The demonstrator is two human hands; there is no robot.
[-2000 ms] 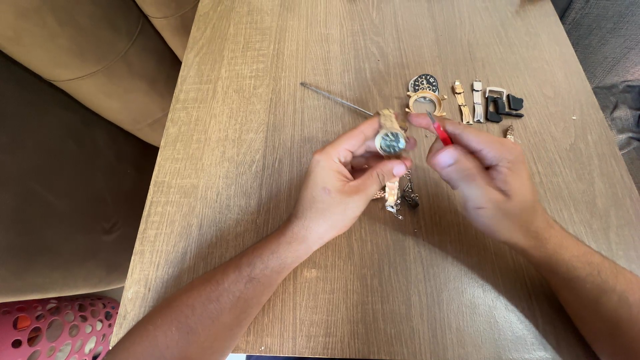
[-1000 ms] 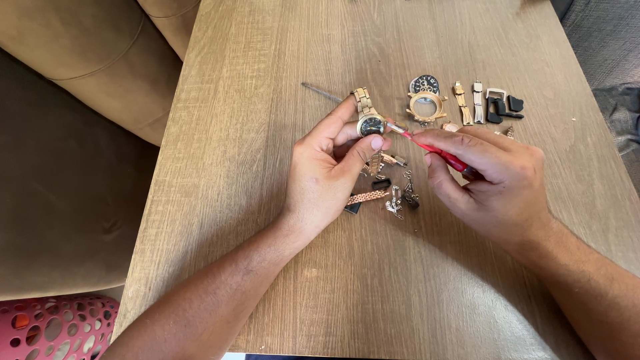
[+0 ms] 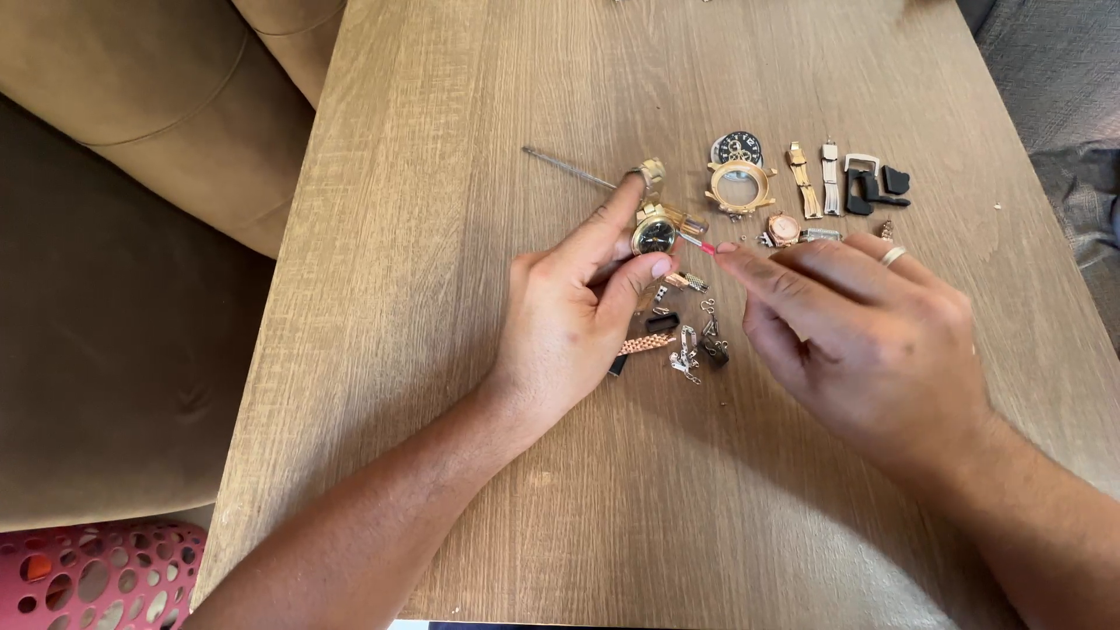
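A gold-coloured wristwatch with a dark dial (image 3: 654, 235) is held in my left hand (image 3: 577, 293), between thumb and fingers, with its metal bracelet (image 3: 649, 174) over the forefinger. My right hand (image 3: 862, 328), with a ring on one finger, grips a small red-handled tool (image 3: 707, 248). The tool's metal tip meets or nearly meets the right edge of the watch case; its exact contact cannot be told. Most of the handle is hidden by the fingers. Just right of the held watch lie a gold-coloured watch case (image 3: 740, 187) and a loose black watch dial (image 3: 739, 148).
A thin metal rod (image 3: 567, 167) lies behind my left hand. Clasps (image 3: 805, 179), black pieces (image 3: 862, 192) and a pink-dial watch (image 3: 784, 229) are on the right. Chain pieces (image 3: 685, 354) and a rose-gold-coloured bracelet piece (image 3: 647, 343) lie on the wooden table (image 3: 525, 525) between my forearms.
The held watch was blurred and tilted two seconds ago; its dark dial now faces up. The red tool's tip has come to the case edge, and my right fingers have shifted along its handle.
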